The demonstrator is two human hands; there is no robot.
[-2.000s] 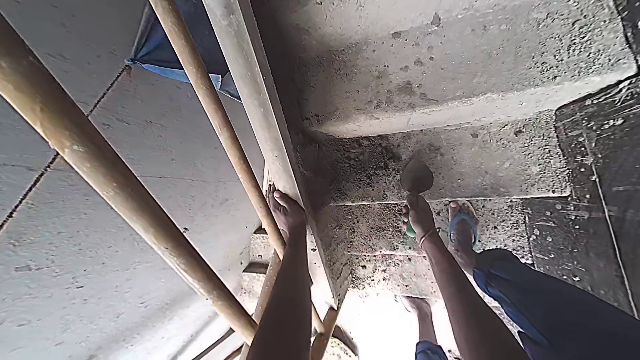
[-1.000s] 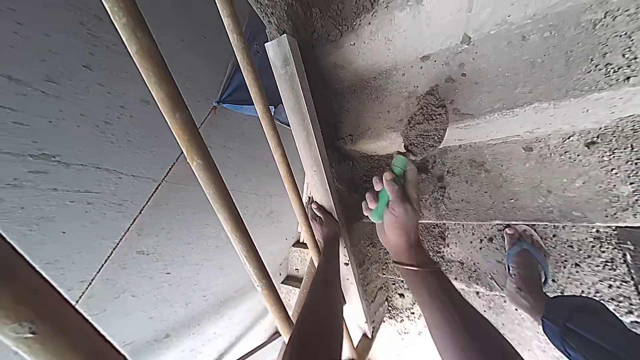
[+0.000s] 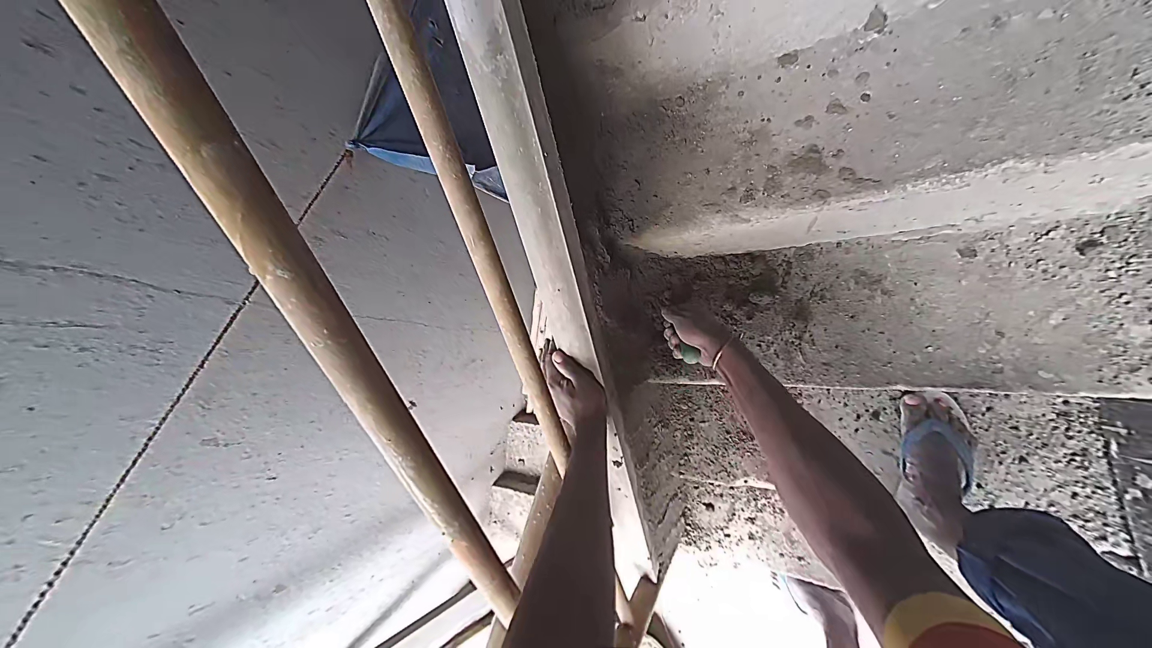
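Note:
My left hand (image 3: pixel 574 387) rests on a long pale wooden board (image 3: pixel 549 225) that runs along the edge of the concrete stairs, its fingers beside the thinner bamboo pole (image 3: pixel 468 216). In my right hand (image 3: pixel 697 331) is the green handle (image 3: pixel 689 353) of a trowel, closed in the fist. The trowel's blade cannot be made out against the dark, rough mortar (image 3: pixel 630 315) in the corner between the board and a step.
Concrete steps (image 3: pixel 900 297) stretch to the right. A thick bamboo pole (image 3: pixel 297 279) slants across the left, before a grey wall (image 3: pixel 117 360) with a rope (image 3: pixel 180 396) and blue cloth (image 3: pixel 432 99). My sandalled foot (image 3: pixel 936 450) stands on a step.
The trowel blade, loaded with mortar and visible one second ago, can no longer be made out. My right hand has moved in beside the board. My left hand stays at the board.

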